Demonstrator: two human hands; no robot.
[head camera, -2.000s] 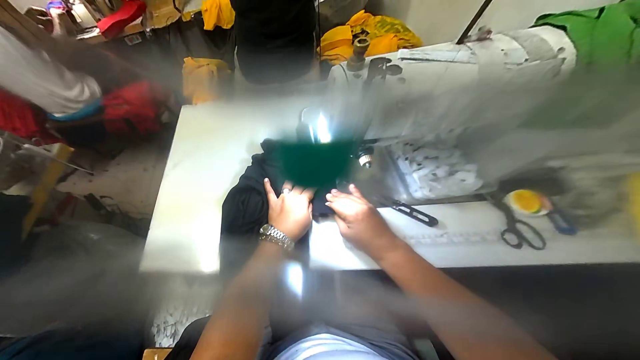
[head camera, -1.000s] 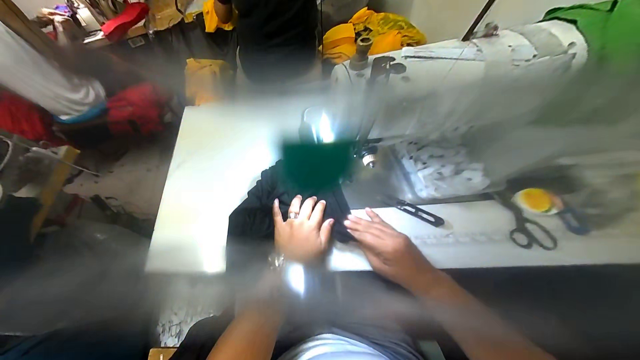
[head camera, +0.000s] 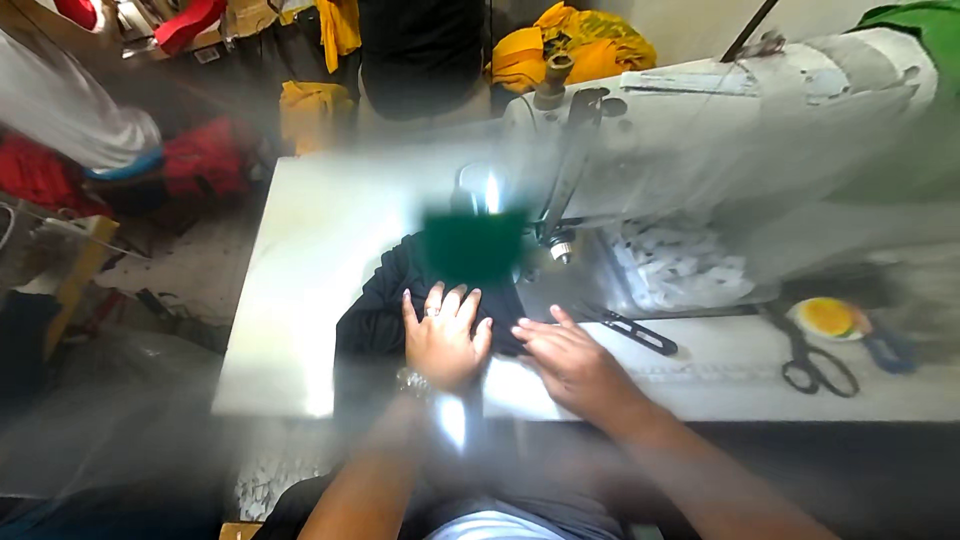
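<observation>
Black fabric (head camera: 382, 307) lies on the white table of a sewing machine (head camera: 675, 142) and hangs over its front edge. My left hand (head camera: 446, 337) rests flat on the fabric, fingers spread, with a ring and a metal-banded watch or bracelet. My right hand (head camera: 574, 360) lies palm down at the fabric's right edge, its fingers slightly apart. A dark green blurred patch hides the fabric beyond my left fingertips and the needle area. To the right of my right fingertips lie thread snips (head camera: 637, 334).
Black-handled scissors (head camera: 817, 367) and a round yellow-and-white item (head camera: 827, 319) lie at the table's right. White scraps (head camera: 675, 262) lie under the machine's arm. A person in black (head camera: 422, 56) is beyond the table; another person's white sleeve (head camera: 82, 105) shows at left.
Between the first and second frames, both hands moved toward me, and the fabric under my left hand spread into view. Since the second frame, the hands look nearly unchanged.
</observation>
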